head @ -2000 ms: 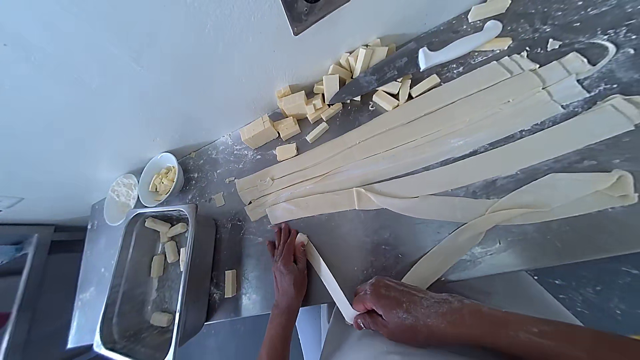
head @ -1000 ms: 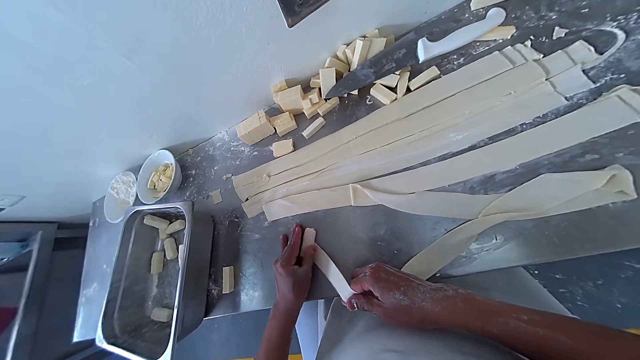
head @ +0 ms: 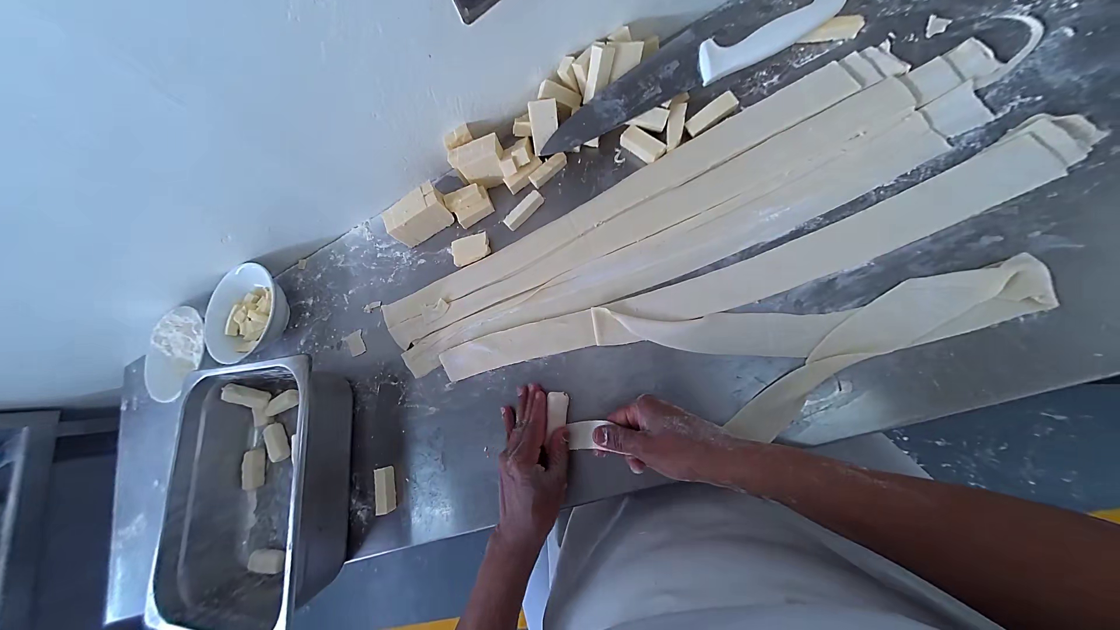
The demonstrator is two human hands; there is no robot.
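Observation:
My left hand (head: 529, 464) rests at the steel table's front edge, fingers against a small dough-wrapped piece (head: 556, 411). A dough strip (head: 770, 407) runs from this piece to my right hand (head: 665, 440), which pinches it between thumb and fingers. Beyond my right wrist the strip continues and lies twisted on the table at the right. Behind my hands, long flat dough strips (head: 682, 219) lie side by side, running diagonally. One cheese stick (head: 385, 490) lies alone to the left of my left hand. Whether cheese is inside the wrapped piece is hidden.
At the left edge stand a deep steel pan (head: 302, 455) holding several wrapped pieces, a white bowl of yellow chunks (head: 278, 319) and a white bowl of flour (head: 166, 376). Along the wall lie cheese blocks (head: 418, 215) and sticks, with a white-handled knife (head: 639, 87) across some.
My right hand has moved up from the table's front edge to beside my left hand. The strip section between my hands has become shorter and now runs nearly sideways.

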